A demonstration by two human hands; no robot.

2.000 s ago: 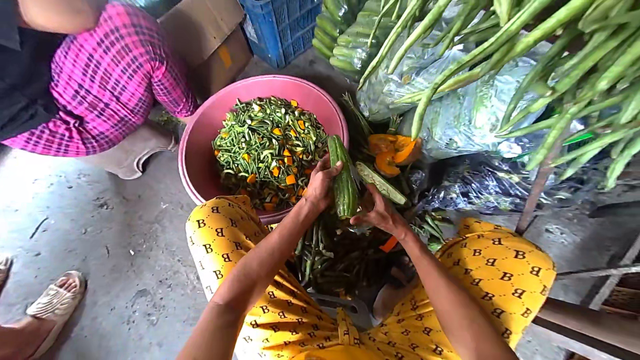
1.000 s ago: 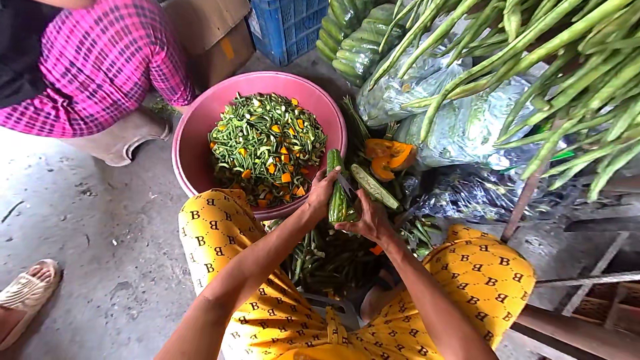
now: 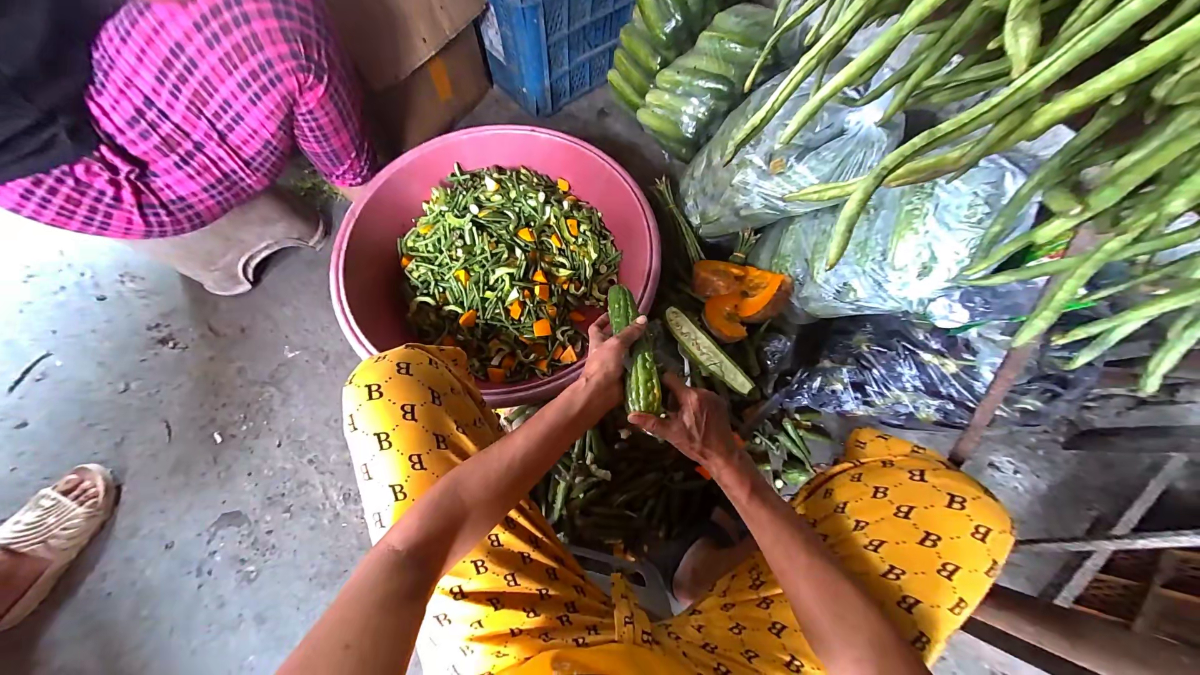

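A green bitter gourd (image 3: 643, 375) lies lengthwise between my hands, beside the right rim of a pink plastic tub (image 3: 375, 206). My left hand (image 3: 609, 356) grips it from the left side. My right hand (image 3: 696, 417) is at its lower right end, fingers bent against it; whether a knife is in that hand I cannot tell. Chopped green vegetables (image 3: 497, 253) with orange pumpkin cubes fill much of the tub. A halved pale green gourd (image 3: 708, 349) rests right of my hands, with cut pumpkin pieces (image 3: 745, 295) above it. Dark green vegetables (image 3: 628, 487) lie below my hands.
Bagged green vegetables (image 3: 806, 141) and long green pods (image 3: 994, 131) occupy the upper right. A blue plastic crate (image 3: 558, 52) and a cardboard box (image 3: 422, 84) stand behind the tub. Another person in a checked garment (image 3: 216, 103) sits at upper left; a sandalled foot (image 3: 66, 525) shows at lower left.
The gourd stays between my hands, while a blade visible against it one second ago is no longer plain to see. The view has shifted slightly.
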